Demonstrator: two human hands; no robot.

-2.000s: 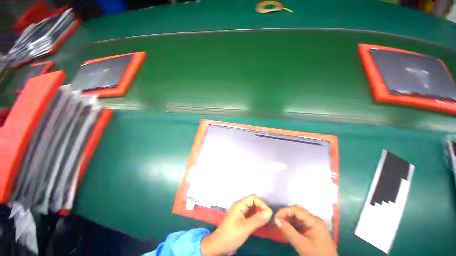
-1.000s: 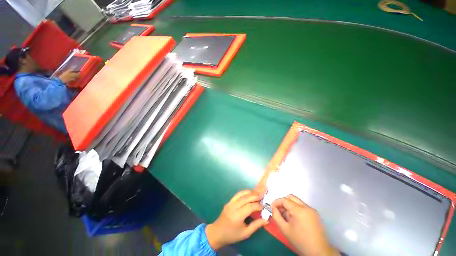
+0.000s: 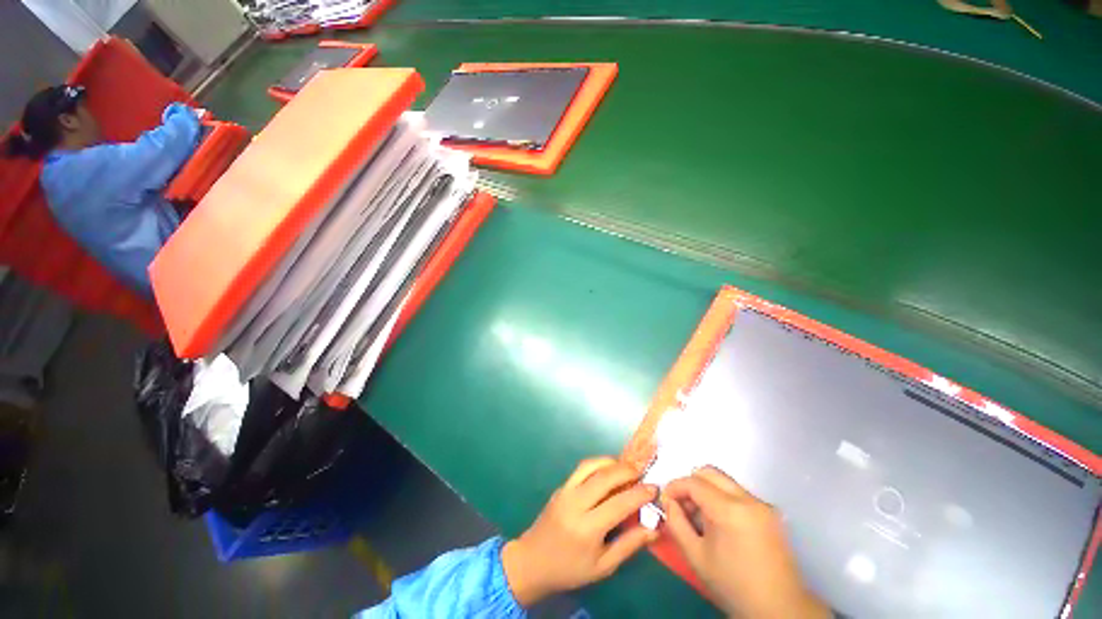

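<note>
A large grey panel (image 3: 822, 411) lies in an orange-red foam tray (image 3: 683, 385) at the lower right, glaring white at its left side. A black adhesive strip (image 3: 993, 438) lies along the panel's far edge. My left hand (image 3: 583, 532) and my right hand (image 3: 740, 544) meet at the panel's near left corner. A small white tab (image 3: 651, 516) shows between their fingertips. My left fingers pinch at the tab's left side and my right thumb and fingers touch its right side. The fingertips partly hide the corner.
A thick pile of interleaf sheets (image 3: 351, 272) between orange foam boards stands at the left. A black waste bag (image 3: 290, 453) and blue bin (image 3: 284, 528) are below the bench edge. Other panels (image 3: 514, 106) in trays lie on the green conveyor. A person in blue (image 3: 115, 194) is at far left.
Over the last second my hands stay at the panel corner with the tab, with only small finger movements. The view shifts slightly. The person at far left has raised an arm.
</note>
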